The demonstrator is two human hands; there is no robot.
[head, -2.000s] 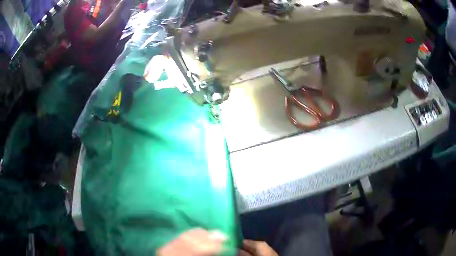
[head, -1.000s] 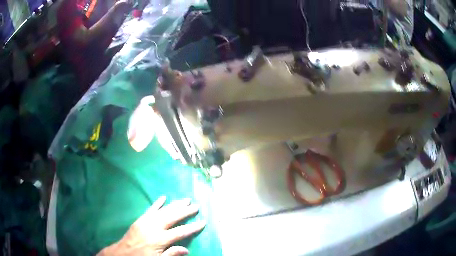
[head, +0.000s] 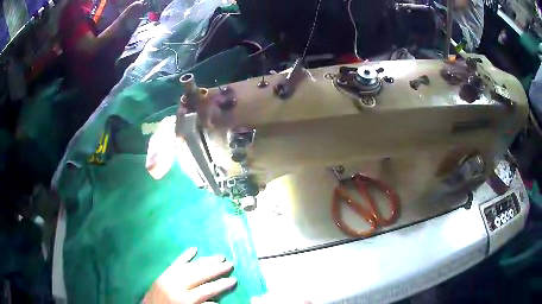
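A green garment panel [head: 142, 214] lies flat on the machine bed, left of and under the needle area [head: 240, 202]. Its right edge runs from the needle down to the bottom of the picture. My left hand [head: 193, 280] lies on the panel below the needle, palm down with fingers spread, cut off by the lower edge. A faint pale patch at the bottom edge, right of the panel, may be my right hand; it is too cut off to tell. The cream sewing machine head [head: 368, 127] stretches to the right. A yellow mark [head: 100, 148] shows on dark cloth at the panel's left.
Scissors with orange loop handles [head: 365, 208] lie on the bed right of the needle. A white rounded lamp [head: 161, 151] is left of the needle. A control panel [head: 501, 214] is at the right. Clear plastic [head: 172, 35] lies behind. A person in red [head: 89, 38] is at the back left.
The view has tilted up since the first frame, showing the machine's top. My left hand has moved up from the panel's lower edge and lies spread on it. The right fingers seen earlier have nearly left view.
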